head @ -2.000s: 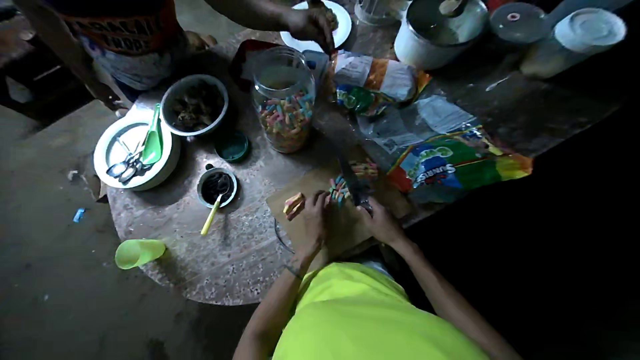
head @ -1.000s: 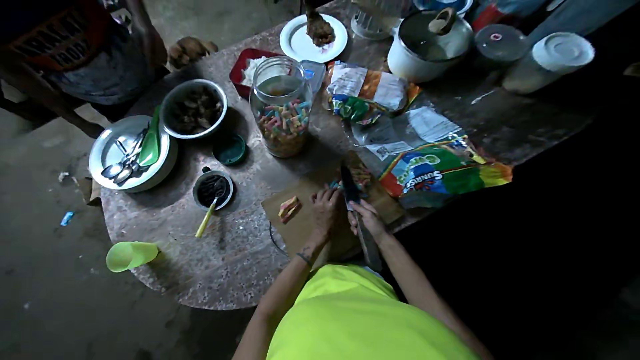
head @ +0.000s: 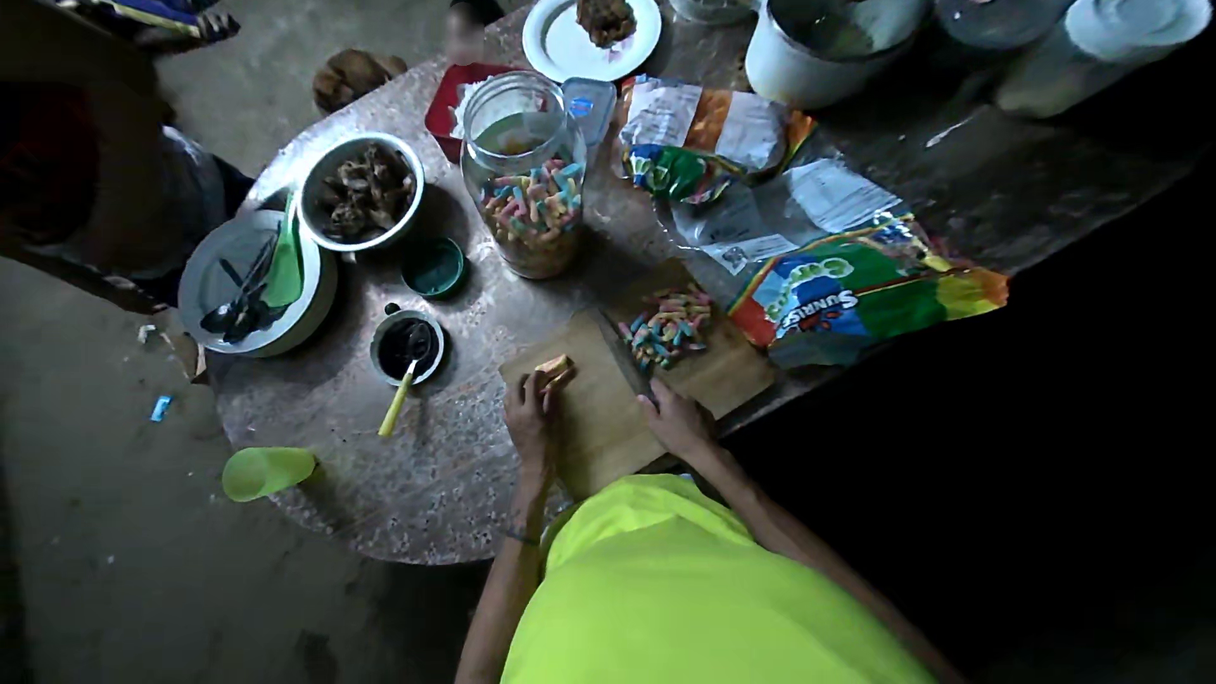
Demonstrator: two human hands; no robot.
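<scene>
On a brown cutting board (head: 598,427), my left hand (head: 532,413) has its fingers on a small bundle of pale orange candy strips (head: 554,369) at the board's left side. My right hand (head: 676,418) grips a knife (head: 624,356), its blade pointing away from me across the board. Right of the blade lies a pile of cut, multicoloured gummy candy (head: 668,326). Beyond the board stands a clear jar (head: 525,180) partly filled with similar pieces. An opened candy bag (head: 845,285) lies to the right, its clear part reaching toward another colourful package (head: 708,128).
At left are a bowl of dark food chunks (head: 363,192), a white pot (head: 323,294) with spoons on top, a cup of dark stuff (head: 408,348) with a yellow-handled utensil, and a green cup (head: 269,473) near the edge. A person (head: 95,161) stands at upper left.
My left hand has moved left from beside the cut pieces to the candy bundle. The knife has moved left off the pile. The other person's hand has left the white plate.
</scene>
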